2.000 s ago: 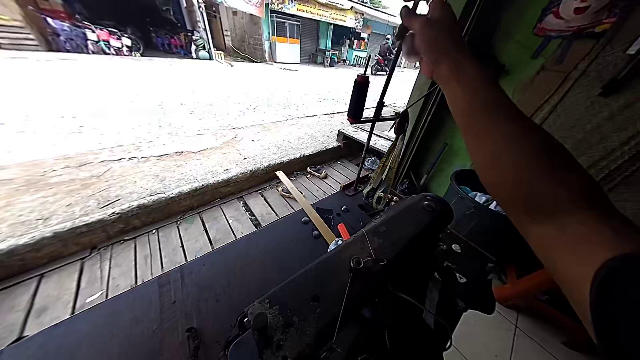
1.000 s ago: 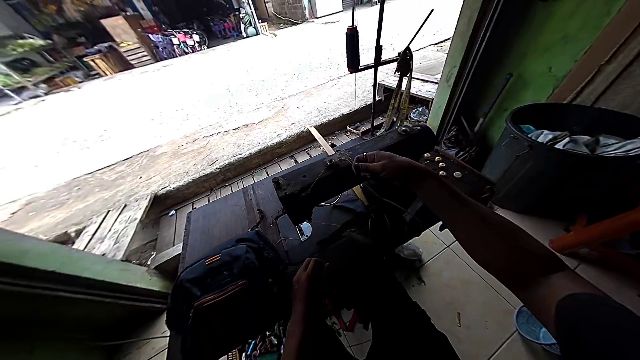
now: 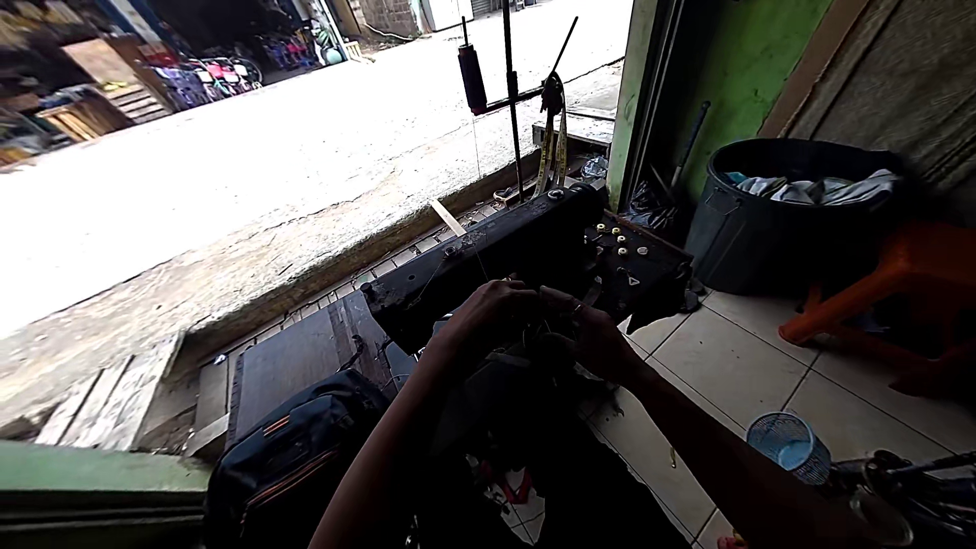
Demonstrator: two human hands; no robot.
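Observation:
My left hand [image 3: 496, 309] and my right hand [image 3: 583, 328] are close together in front of the black sewing machine [image 3: 488, 244]. Their fingers are bent inward, and the dark shadow hides whether they pinch anything. A thin thread runs down the machine's front just above my left hand. Behind the machine a dark thread spool [image 3: 472, 78] stands on a metal thread stand [image 3: 512, 99], with a yellow measuring tape [image 3: 560, 149] hanging at its right. The machine sits on a dark wooden table [image 3: 286, 366]. Small pale bobbins [image 3: 618, 238] lie at its right end.
A dark backpack [image 3: 297, 450] is at the table's near left. On the right stand a black tub of cloth [image 3: 762, 229] and an orange plastic stool [image 3: 877, 290]. A blue basket [image 3: 789, 450] sits on the tiled floor. A flat wooden strip [image 3: 447, 217] lies behind the machine.
My right hand was up at the thread stand, then over the machine's arm, and is now lower, in front of it. My left hand has risen from below to meet it. The view has turned.

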